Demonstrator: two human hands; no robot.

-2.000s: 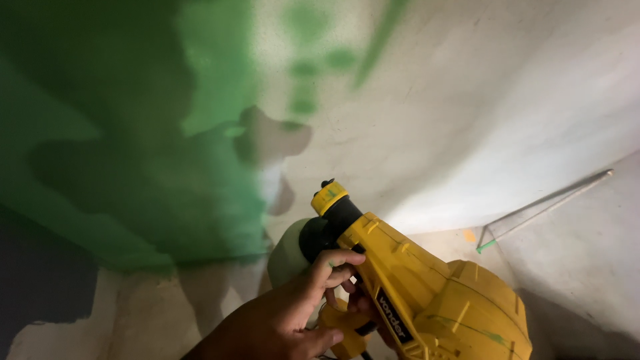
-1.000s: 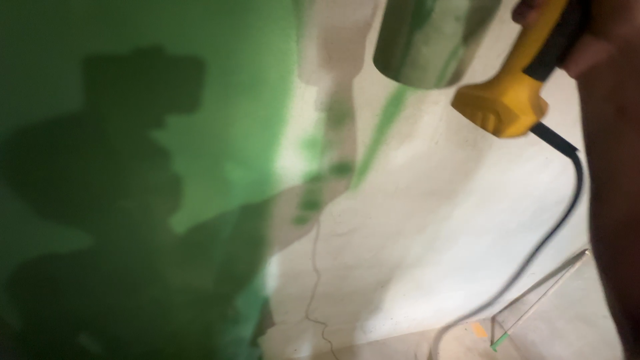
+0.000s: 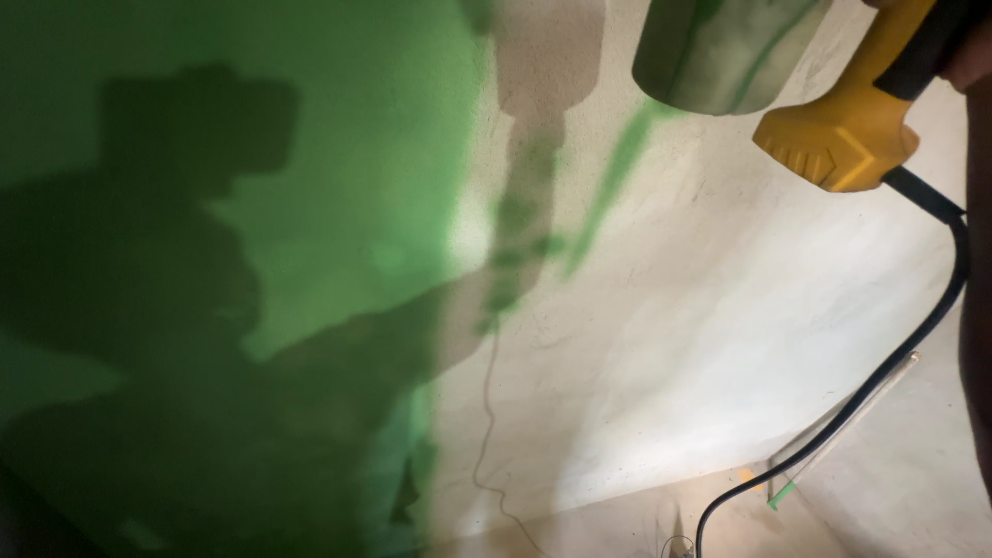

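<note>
The yellow electric paint sprayer (image 3: 845, 139) is at the upper right, upright in front of the wall, with its top cut off by the frame. Its translucent paint cup (image 3: 725, 58), streaked with green, hangs left of the handle. Around the black grip of the handle, at the right edge, is my right hand (image 3: 969, 66), only partly visible. A black power cord (image 3: 907, 341) runs down from the handle's base. Green paint covers the left part of the wall (image 3: 372, 232), while green dabs and a slanting stroke mark the pale part. My left hand is out of view.
A long thin pole with a green end (image 3: 845, 426) leans in the corner at the lower right. The floor (image 3: 620, 523) meets the wall along the bottom. My shadow falls over the green paint, and the shadow of the sprayer and its cord crosses the pale wall.
Two seconds ago a hand was at the sprayer's cup, low in the frame; now the sprayer is raised to the upper right. The view has shifted. Over the last second the sprayer has stayed about there.
</note>
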